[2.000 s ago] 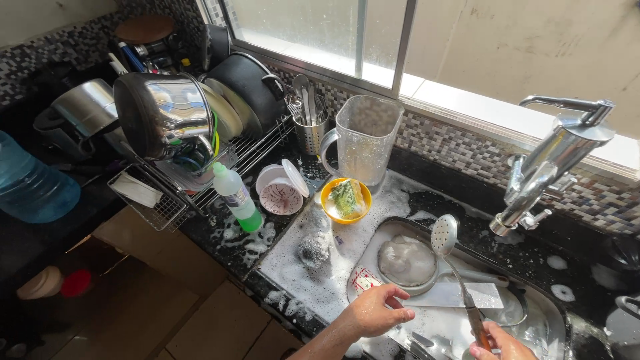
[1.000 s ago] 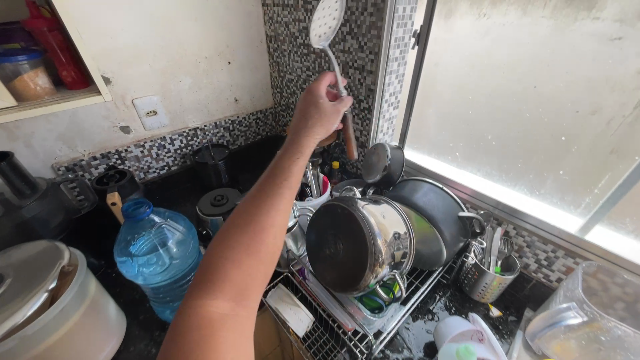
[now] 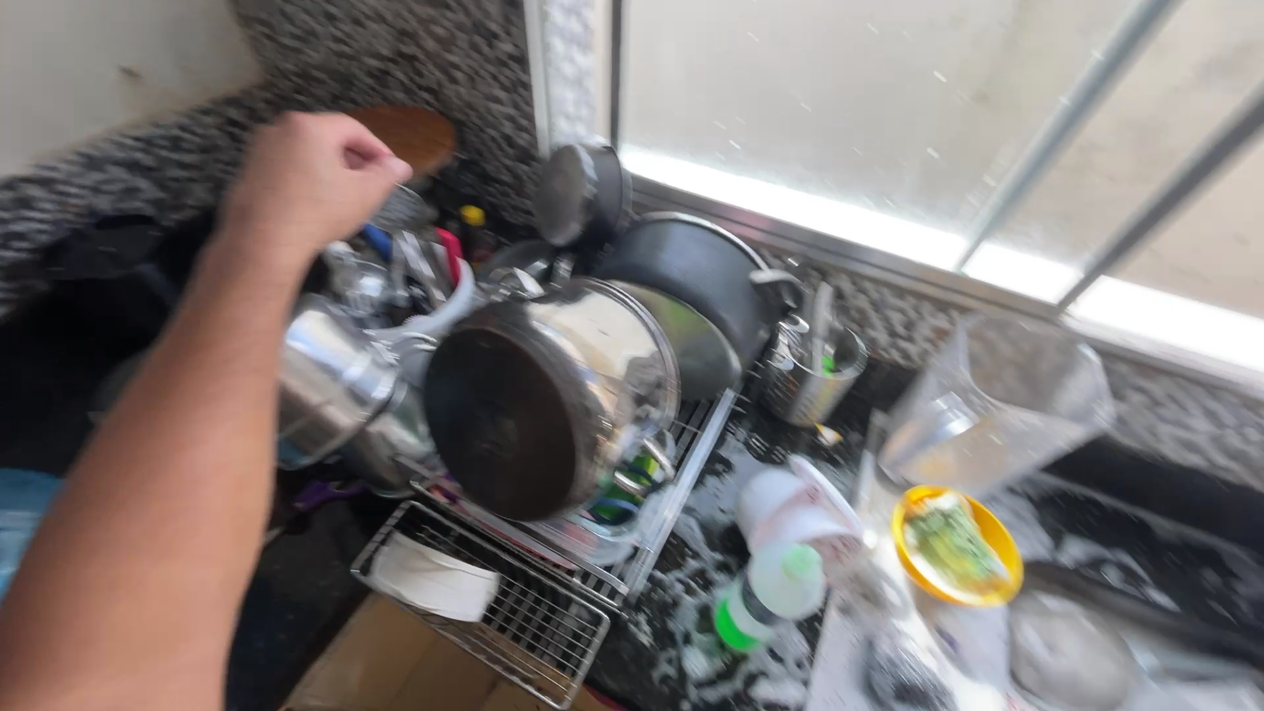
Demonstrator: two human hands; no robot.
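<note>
My left hand (image 3: 316, 178) is raised at the upper left, its fingers curled, over the crowded utensil holder (image 3: 459, 296). A blurred metal utensil head (image 3: 400, 209) shows just below the fingertips; whether they touch it is unclear. Behind the hand is a round brown wooden piece (image 3: 410, 138). To the right, a large steel pot (image 3: 553, 395) lies on its side on the wire dish rack (image 3: 681, 484), with a dark pot (image 3: 691, 276) and a small pan (image 3: 578, 196) behind it. My right hand is out of view.
A steel cutlery holder (image 3: 815, 380) stands right of the rack. Near the sink are a clear plastic jug (image 3: 997, 395), a yellow bowl with a sponge (image 3: 958, 543), a white tub (image 3: 795, 509) and a bottle of green liquid (image 3: 770, 597). Suds cover the dark counter (image 3: 691, 642).
The skimmer, in my right hand two seconds ago and in my raised left hand one second ago, is no longer plainly seen in hand. My left hand has come down toward the utensils. The view has swung widely.
</note>
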